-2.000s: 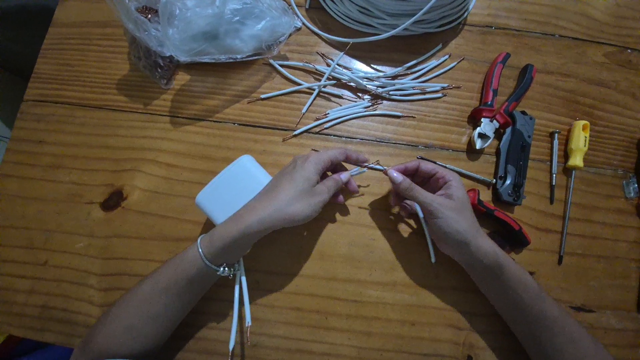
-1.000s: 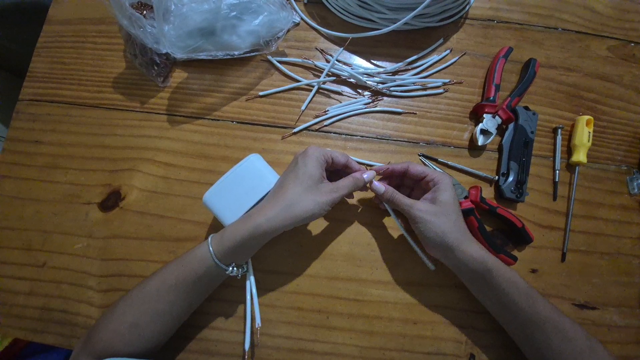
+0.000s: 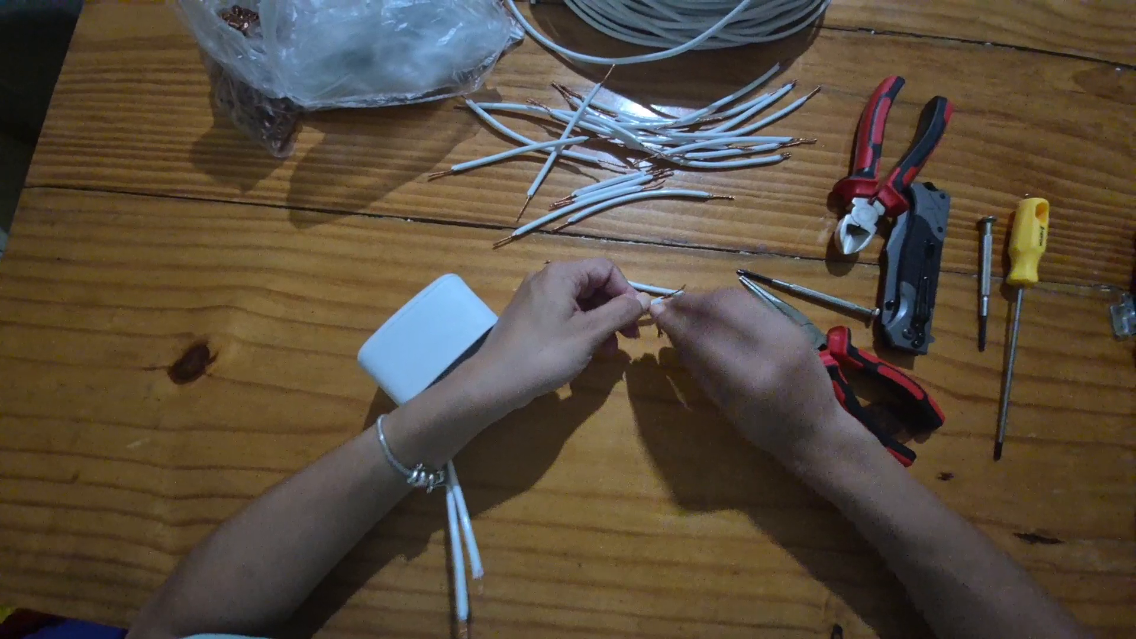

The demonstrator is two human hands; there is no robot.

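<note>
My left hand [image 3: 572, 324] and my right hand [image 3: 745, 364] meet near the middle, fingertips pinched at white insulated wire with bare copper ends; how the pieces join is hidden by the fingers. A short white wire [image 3: 655, 288] shows just behind the fingertips. Beside my left forearm lies a white rounded plastic box [image 3: 426, 337]; two white wires [image 3: 459, 541] stick out below that wrist. Beyond the hands is a loose pile of cut white wires [image 3: 612, 133] with stripped copper ends. Long-nose pliers [image 3: 834, 346] with red and black handles lie against the right side of my right hand.
Diagonal cutters [image 3: 874, 177] touch a grey folding knife [image 3: 916, 266]. Nearby are a thin precision screwdriver [image 3: 808, 295], another one [image 3: 985, 284] and a yellow-handled screwdriver [image 3: 1027, 257]. A clear plastic bag [image 3: 373, 53] holding copper scraps and a coil of pale cable [image 3: 701, 22] lie at the far edge.
My right hand has turned over, its back now facing up, with the fingers still at the wire. The wire length that hung below that hand a second ago is no longer visible.
</note>
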